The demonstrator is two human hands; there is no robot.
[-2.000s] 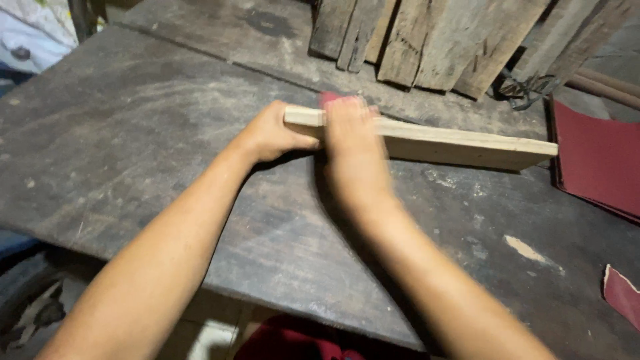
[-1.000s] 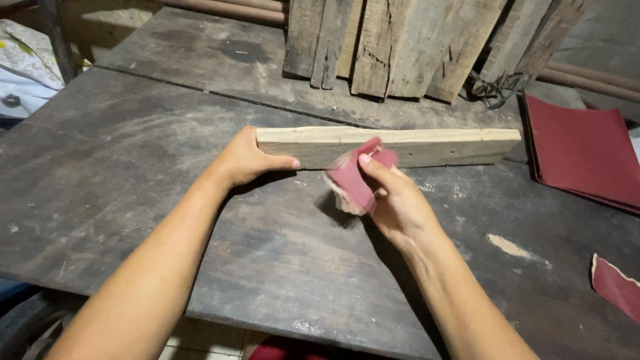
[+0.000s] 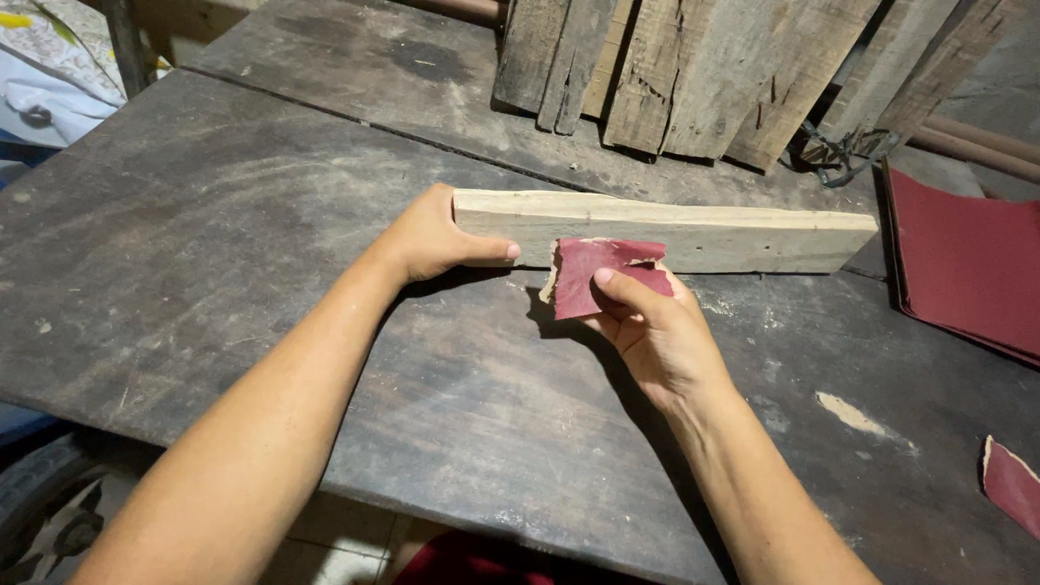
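A pale wooden board (image 3: pixel 731 236) stands on its long narrow edge on the dark wooden table (image 3: pixel 487 422). My left hand (image 3: pixel 439 240) grips its left end, thumb on the near face and the other fingers hidden behind. Between the thumb and fingers of my right hand (image 3: pixel 650 317) is a torn piece of red sandpaper (image 3: pixel 581 280), held just in front of the board's near face. Whether the sandpaper touches the board I cannot tell.
Several old planks (image 3: pixel 699 81) stand at the back. Red sandpaper sheets (image 3: pixel 967 268) are stacked at the right, and another torn red piece (image 3: pixel 1011 487) lies near the right edge. A wheel (image 3: pixel 65 504) shows below the table's left front edge.
Two seconds ago my right hand was over the board's top edge; it has since come down in front of the near face with the sandpaper. My left hand still holds the left end.
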